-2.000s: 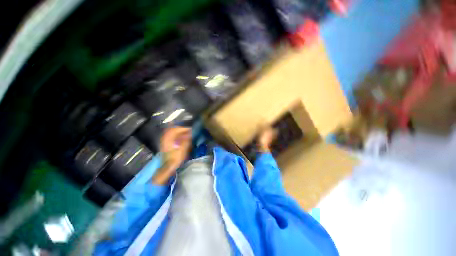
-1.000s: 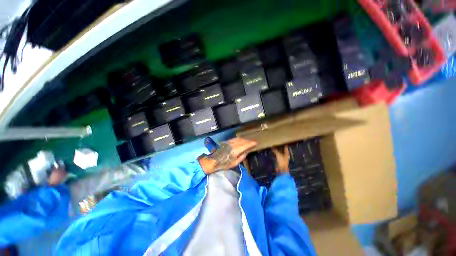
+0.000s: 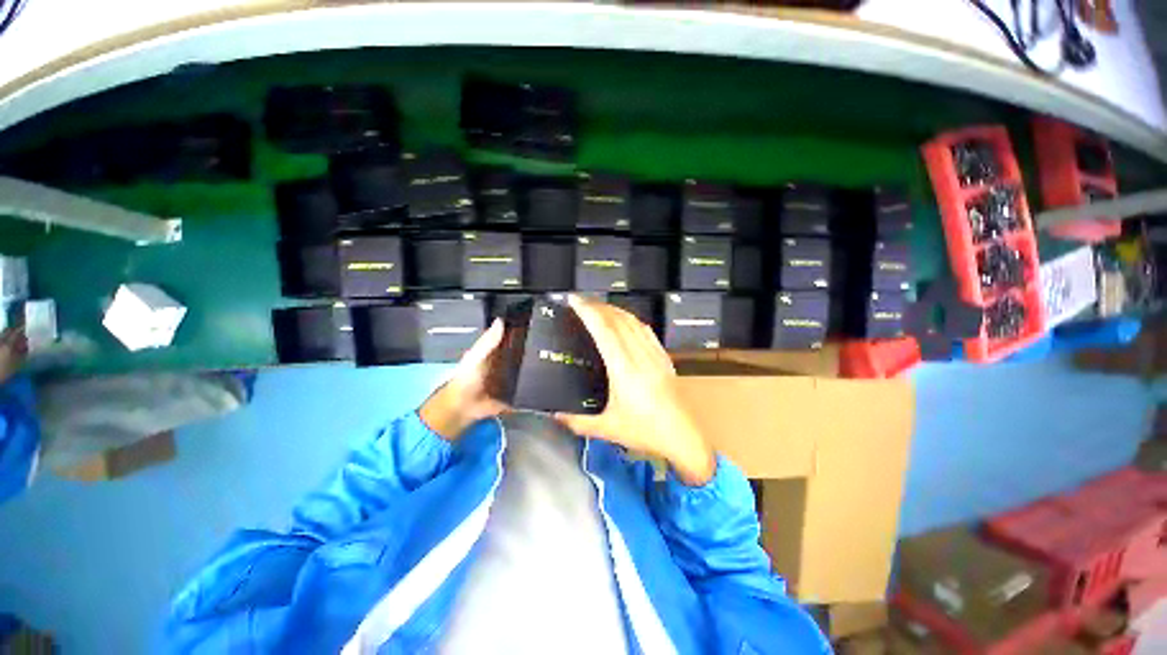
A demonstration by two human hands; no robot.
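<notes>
A small black box (image 3: 561,363) with pale lettering on its upper face is held in front of my chest, at the near edge of the green bench (image 3: 237,326). My left hand (image 3: 468,384) holds its left side, the fingers partly hidden. My right hand (image 3: 646,390) wraps its right side, thumb and fingers around the far and near edges. Rows of lettered black lids (image 3: 492,261) and plain black bases (image 3: 549,265) lie side by side on the bench beyond my hands.
An open brown carton (image 3: 864,448) stands at the bench edge on my right. Red parts bins (image 3: 983,237) lie at the bench's right. A white box (image 3: 143,316) is at the left, near another person's sleeve (image 3: 18,435). A white-edged shelf (image 3: 384,31) spans the far side.
The view has turned and levelled. My right hand has come out of the carton, and both hands now hold a lettered black box over the bench edge.
</notes>
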